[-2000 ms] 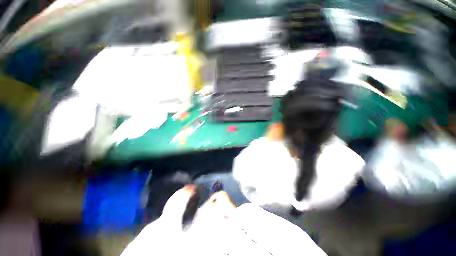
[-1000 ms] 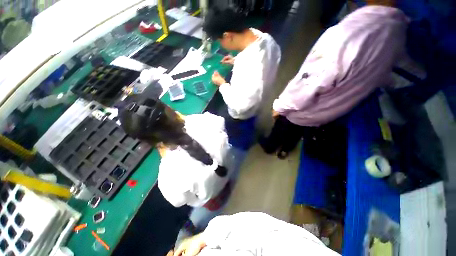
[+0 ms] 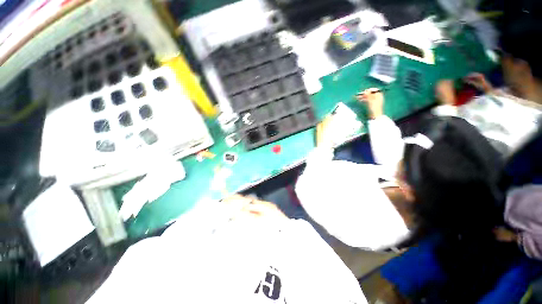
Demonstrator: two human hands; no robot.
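Note:
One bare hand, apparently my right hand [image 3: 258, 206], shows blurred at the mat's near edge, beyond my white sleeves. Its fingers look bent; whether it holds anything cannot be told. My left hand cannot be made out in the overexposed white beside it. Just beyond, small square watch housings [image 3: 230, 157] lie on the green mat [image 3: 297, 155], near a small red piece [image 3: 277, 149] and an orange piece [image 3: 206, 155]. A black pocketed tray [image 3: 270, 89] stands behind, with dark squares in its nearest pockets.
A white sheet tray [image 3: 178, 122] with rows of black watch faces stands at left, beside a yellow strip [image 3: 193, 86]. A seated person [image 3: 350, 202] works close on the right; another person's hands show beyond. A white crumpled wipe [image 3: 156, 185] lies on the front left mat.
The view has swung left from the aisle back to the bench. The neighbouring person now appears farther right, with both hands raised over the mat. The wearer's visible hand appears higher, at the bench edge.

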